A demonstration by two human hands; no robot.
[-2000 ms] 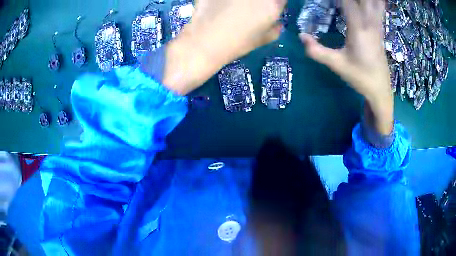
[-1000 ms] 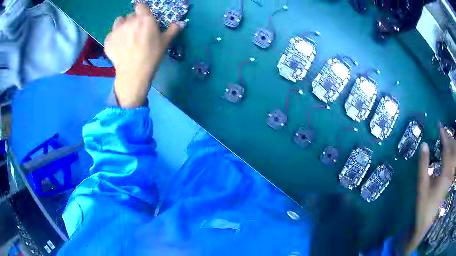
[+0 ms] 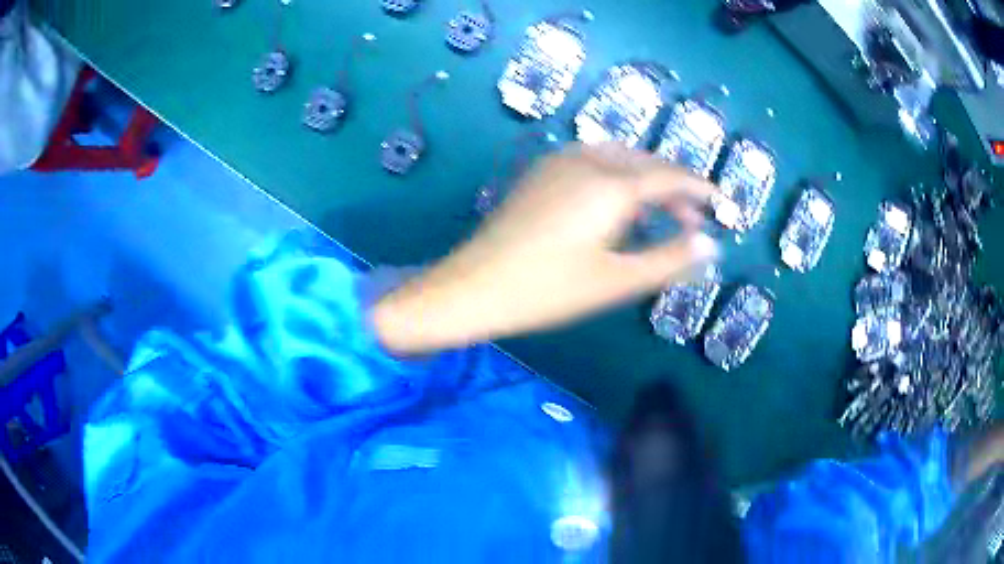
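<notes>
My left hand (image 3: pixel 584 242) is in the middle, blurred, palm down over the rows. Its thumb and forefinger curve close together beside a circuit board (image 3: pixel 746 185); whether they hold anything is unclear. More circuit boards lie in an upper row (image 3: pixel 543 68), and two lie below the fingers (image 3: pixel 738 326). Dark wired modules (image 3: pixel 402 151) with thin leads lie at upper left; one is partly behind my left hand. At the right edge only my right sleeve (image 3: pixel 859 496) and a bit of skin show; the hand itself is cut off.
A large board pile (image 3: pixel 936 331) covers the right side of the green mat. A white bench unit (image 3: pixel 881 44) stands at upper right. A blurred black rounded object (image 3: pixel 661 474) is at bottom centre. Red (image 3: pixel 105 138) and blue (image 3: pixel 33 386) stools stand left, near a person's pale sleeve (image 3: pixel 33 88).
The view has shifted right. My left hand has moved from the small boards at far left to the board rows. My right hand has gone out at the right edge.
</notes>
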